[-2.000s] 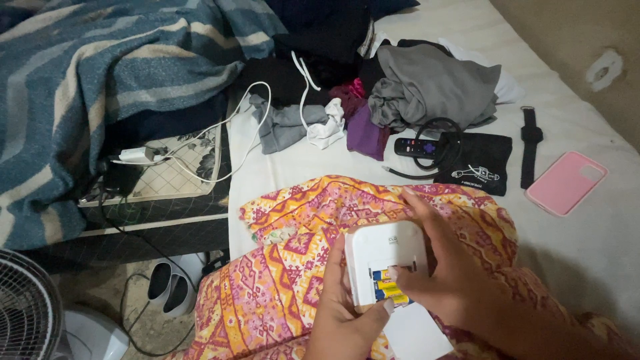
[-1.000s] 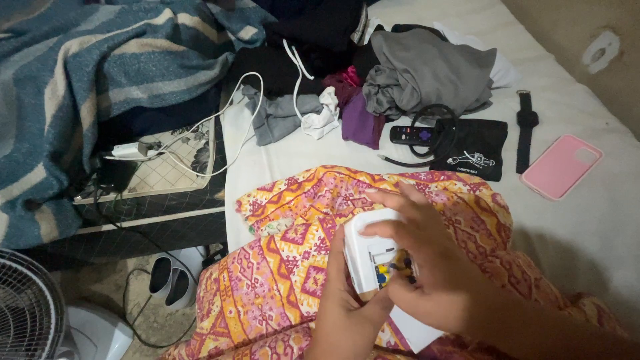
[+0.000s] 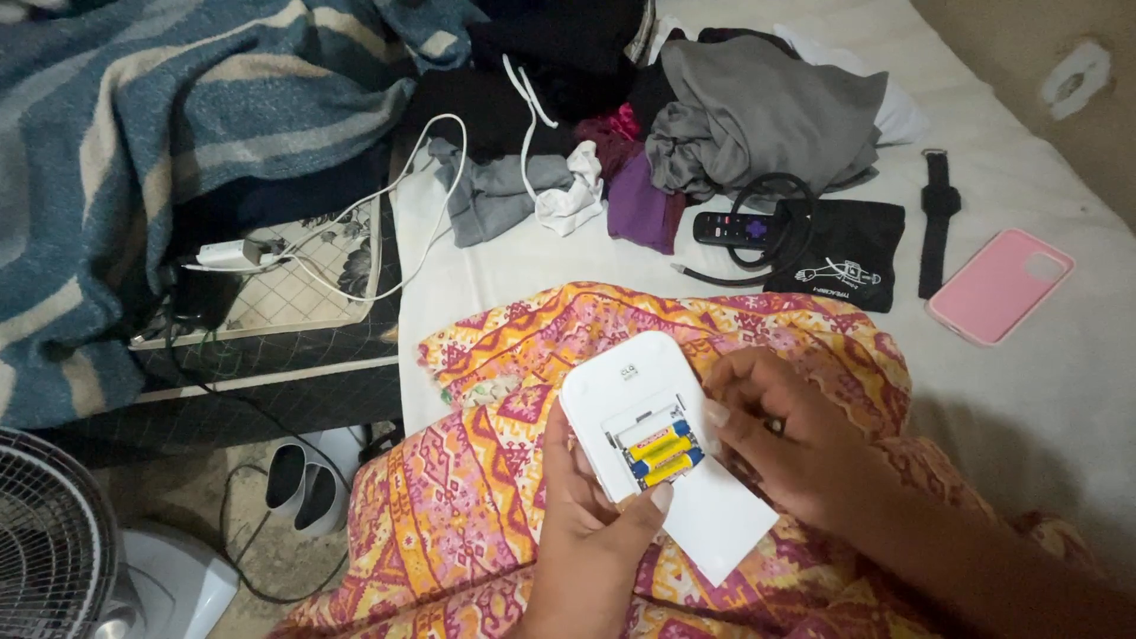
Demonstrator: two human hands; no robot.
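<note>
My left hand (image 3: pixel 590 524) grips a white plastic device (image 3: pixel 612 382) from below and the left, its thumb at the lower edge of the battery bay. The bay is uncovered, and several yellow and blue batteries (image 3: pixel 661 451) lie side by side in it. A flat white piece (image 3: pixel 721 524) extends from the device's lower right; whether it is joined to it I cannot tell. My right hand (image 3: pixel 781 426) is at the device's right edge, fingers curled and thumb tip close to the casing. Whether it touches the device or pinches anything is not clear. Patterned orange and pink fabric lies beneath.
Beyond the fabric (image 3: pixel 461 497) lie a black remote (image 3: pixel 732 229), a black tube, a black pouch (image 3: pixel 834 253), a dark watch (image 3: pixel 936 222) and a pink phone case (image 3: pixel 1001 286). Clothes (image 3: pixel 772 106) are heaped behind. A white cable and charger (image 3: pixel 232 256) are left; a fan (image 3: pixel 53 532) stands lower left.
My right hand has moved off the battery bay to the device's right edge, and the batteries it partly covered a second ago now show. My left hand still holds the device.
</note>
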